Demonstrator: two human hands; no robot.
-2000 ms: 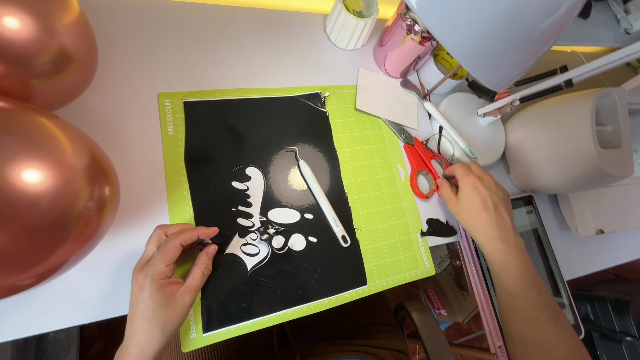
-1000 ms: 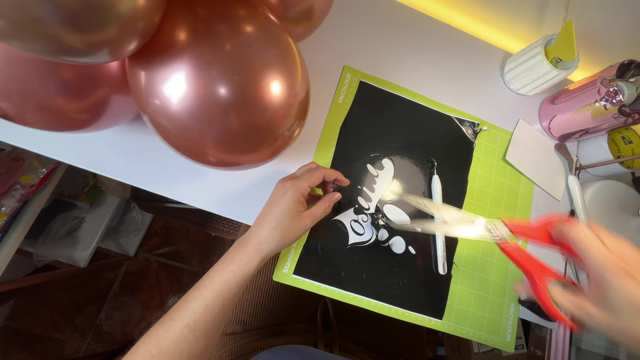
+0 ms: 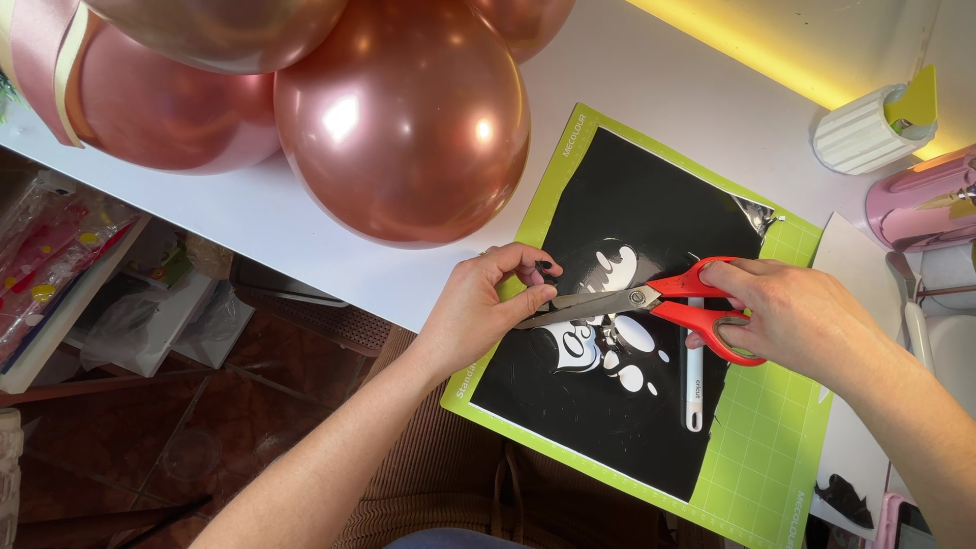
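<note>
My right hand grips the red handles of a pair of scissors; their blades are parted and point left, their tips at my left fingers. My left hand pinches a small curled strip of black vinyl between thumb and fingers. Under both hands lies a black vinyl sheet on a green cutting mat. White lettering and rounded shapes show in the sheet, partly hidden by the blades. A white Cricut weeding tool rests on the sheet, its upper part behind the scissors.
Rose-gold balloons stand on the white table, left of the mat. At the right are a white ribbed pot, a pink metallic container, a white-handled spatula and a black vinyl scrap. A shelf holds packets below the table.
My right hand has picked up the red scissors from right of the mat and brought them left to my left fingers. The view has swung left.
</note>
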